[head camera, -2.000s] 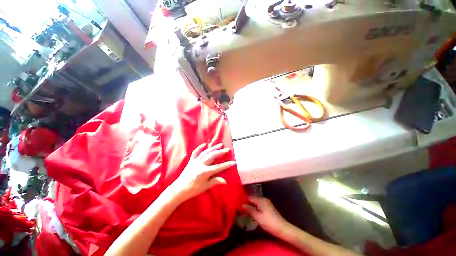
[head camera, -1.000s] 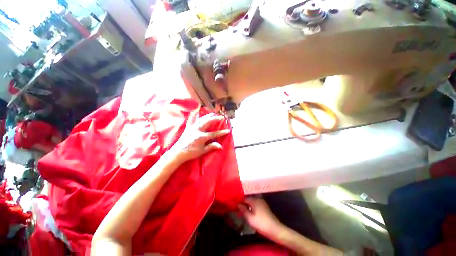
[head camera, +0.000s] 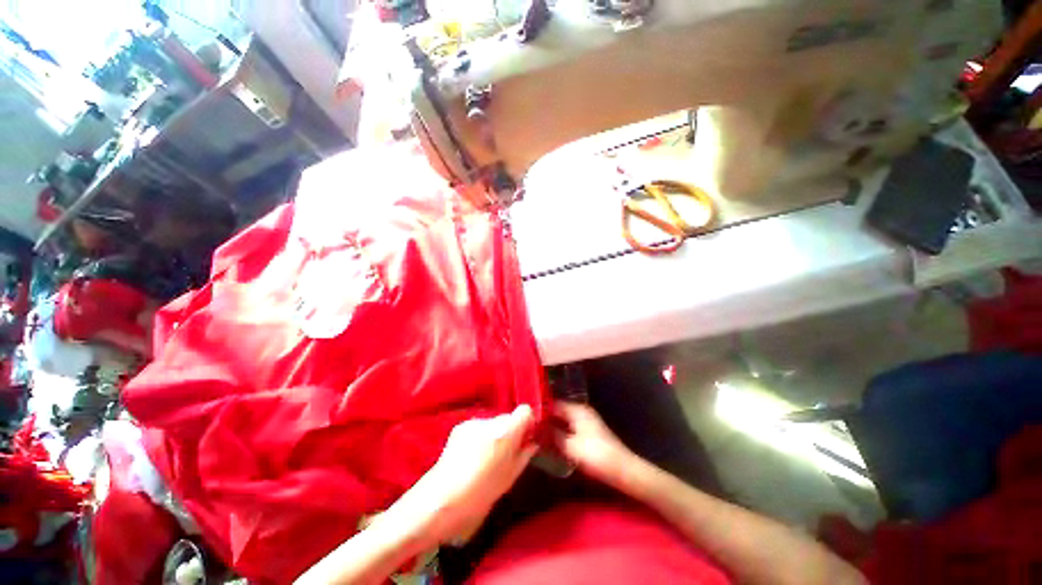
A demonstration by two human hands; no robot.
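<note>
A large red fabric piece [head camera: 389, 377] lies on the left of the white sewing table [head camera: 708, 291] and hangs over its front edge. Its right edge runs up under the head of the cream sewing machine [head camera: 640, 86], at the presser foot [head camera: 499, 197]. A paler patch shape shows on the cloth. My left hand [head camera: 489, 457] pinches the cloth's right edge below the table's front edge. My right hand [head camera: 585, 440] is just right of it, with its fingertips at the same edge, partly hidden by the cloth.
Yellow-handled scissors [head camera: 668, 215] lie under the machine arm. A dark flat rectangle, perhaps a phone [head camera: 921, 194], lies at the table's right end. A dark blue stool or bundle [head camera: 948, 429] stands below right. A cluttered worktable is at the upper left. Red cloth lies at both sides.
My left hand has moved from flat on the cloth near the presser foot down to the edge beside my right hand. The camera view has shifted, and the red cloth lies differently.
</note>
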